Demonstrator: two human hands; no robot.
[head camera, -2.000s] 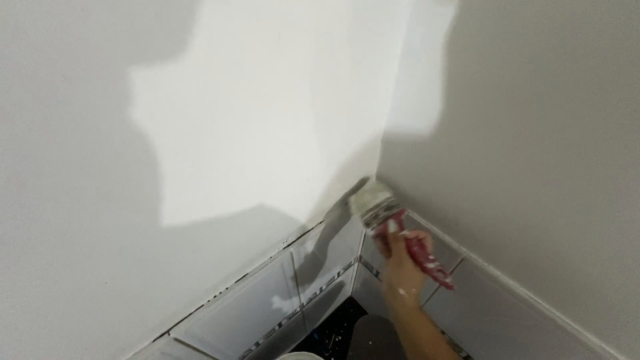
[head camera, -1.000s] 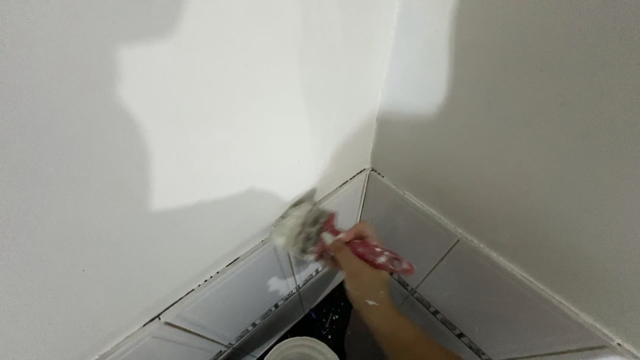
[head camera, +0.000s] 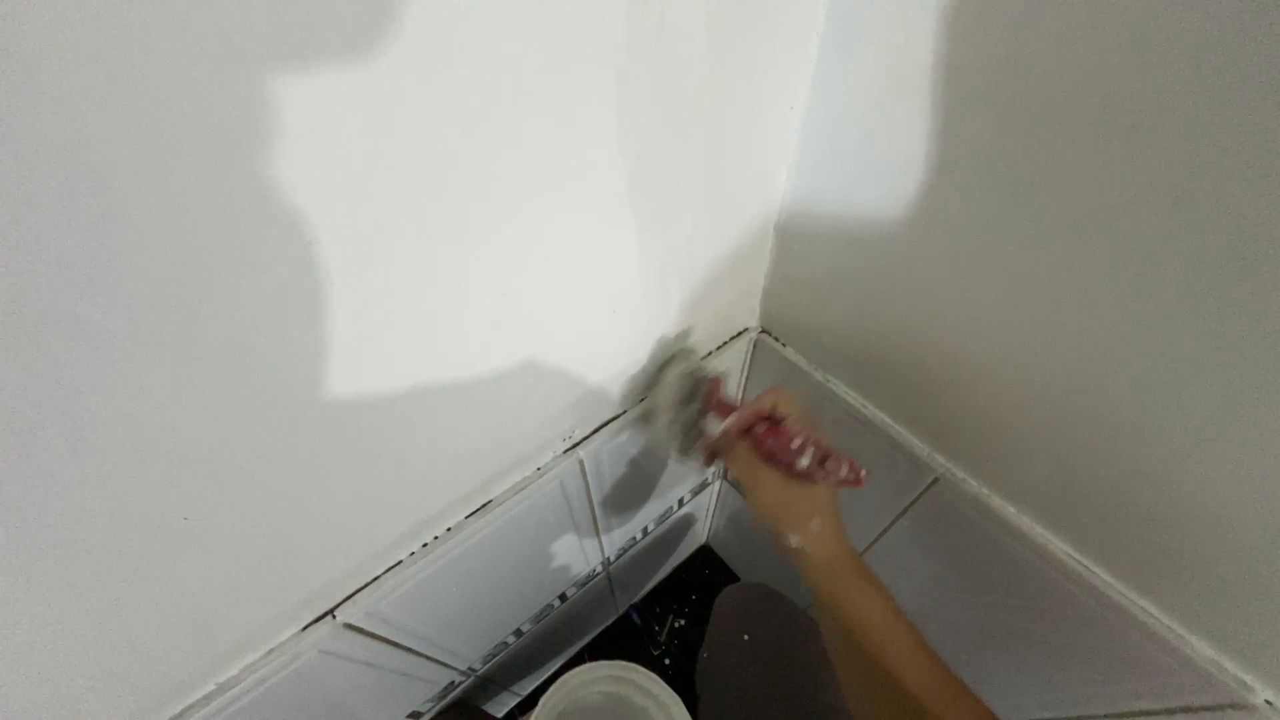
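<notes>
My right hand is closed around the red handle of a paintbrush, which is spattered with white paint. Blurred by motion, the brush's pale bristles lie at the top edge of the wall tiles, on the left side of the corner. Above the tiles the white wall is partly lit and partly in shadow. White paint marks show on my right wrist. My left hand is out of view.
A white round container stands at the bottom edge, beside a dark speckled surface. My dark-clothed knee is right of it. Tiles also line the right wall.
The brush went left from the corner along the tile edge between the two earlier frames. Now my right hand has brought it back nearer the corner. More of the container shows than in the earliest frame.
</notes>
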